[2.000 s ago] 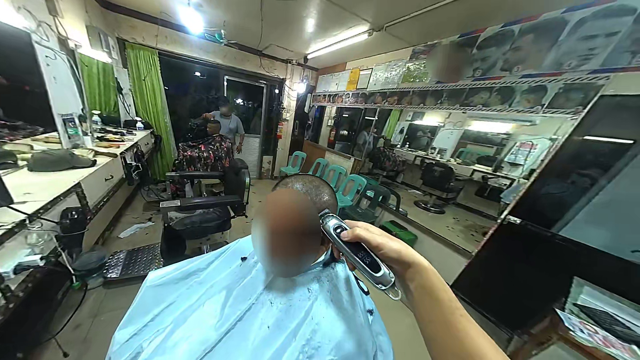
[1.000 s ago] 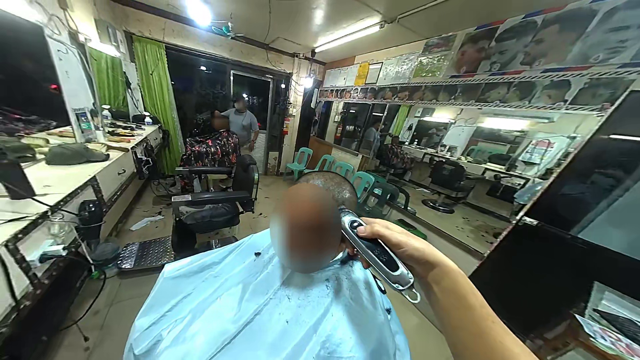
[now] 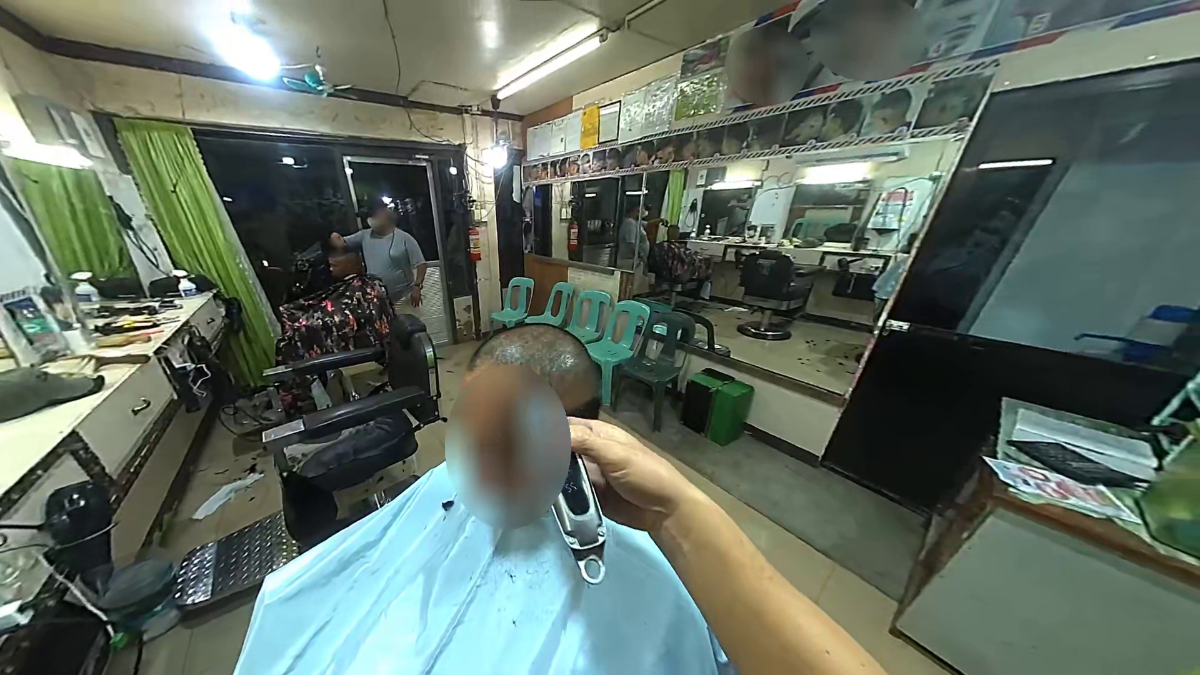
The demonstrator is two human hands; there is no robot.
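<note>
A seated person with close-cropped dark hair (image 3: 539,349) is in front of me, covered by a light blue barber's cape (image 3: 469,600) with bits of cut hair on it. My right hand (image 3: 623,473) is at the side of this person's head, closed around a hair clipper (image 3: 580,516) with a dark and silver body. The clipper's hanging loop points down over the cape; its blade end is hidden behind the head and my fingers. My left hand does not show.
An empty black barber chair (image 3: 408,375) stands to the left, near a counter (image 3: 122,375) with tools. Beyond it a person (image 3: 398,258) stands by a seated, caped person. Green plastic chairs (image 3: 623,333) line the mirror wall; a cabinet (image 3: 1059,581) with papers is at right.
My right hand and the clipper have moved lower along the side of the head. The clipper now points more steeply downward at its loop end.
</note>
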